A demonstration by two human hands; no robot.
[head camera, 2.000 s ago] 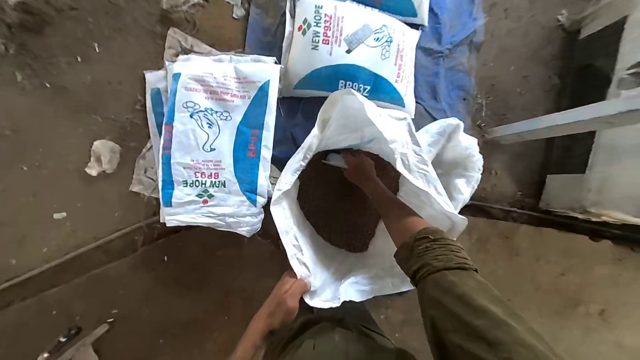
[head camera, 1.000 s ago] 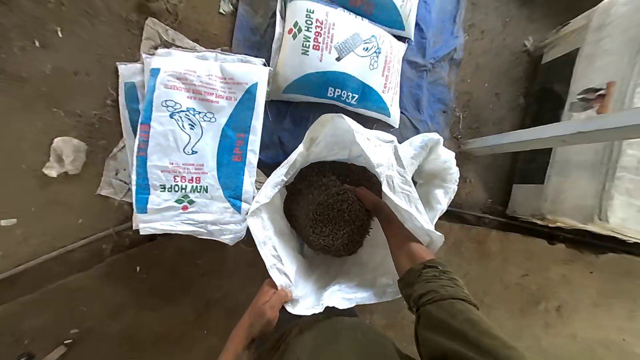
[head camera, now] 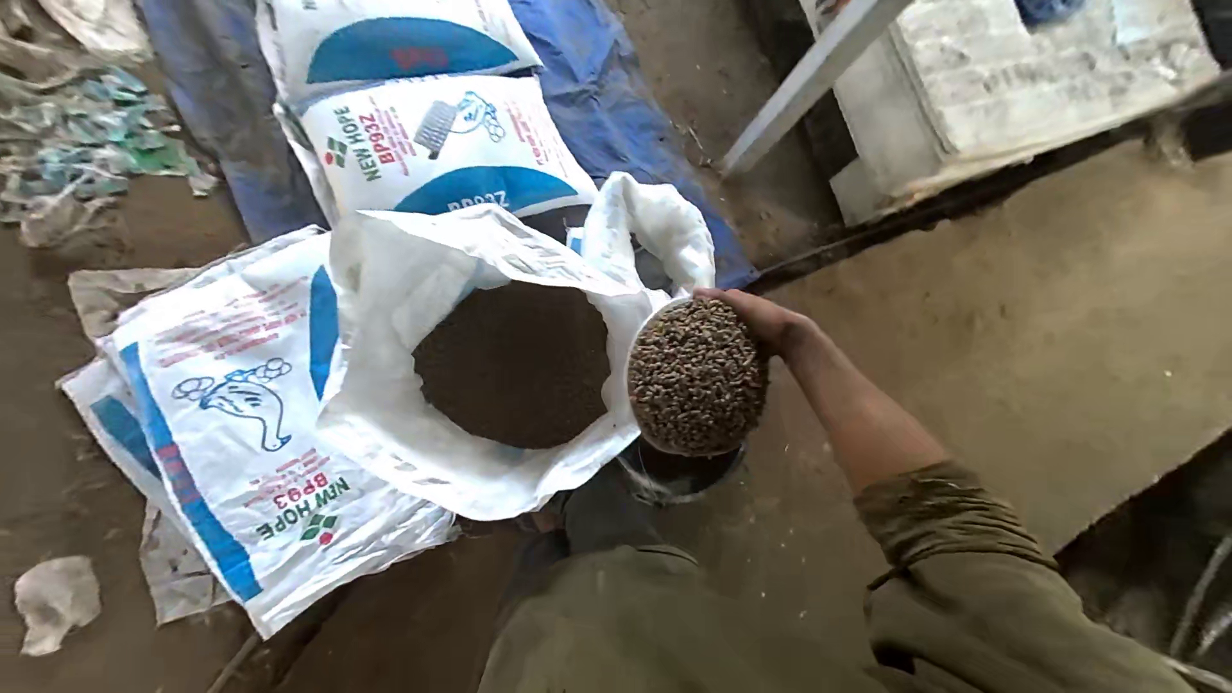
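Observation:
My right hand (head camera: 760, 322) grips the rim of a round container (head camera: 632, 361) heaped with brown feed pellets (head camera: 698, 375). It is held just right of an open white woven sack (head camera: 375, 423), whose rolled-down mouth shows dark feed (head camera: 515, 366) inside. Beneath the container, partly hidden by it, is a dark bucket (head camera: 683, 472) near my legs. My left hand is out of view. Flat printed feed sacks (head camera: 221, 385) lie to the left of the open sack.
Filled printed feed sacks (head camera: 452, 144) lie on a blue tarpaulin (head camera: 597, 87) beyond the open sack. A pale metal bar (head camera: 808, 87) slants at the upper right beside a whitish block-like structure (head camera: 1039, 87). Torn plastic scraps (head camera: 96, 144) litter the ground at the upper left.
My right hand has come out of the sack to its right with a container full of pellets. My left hand has let go of the sack's rim and left the view. The view has turned.

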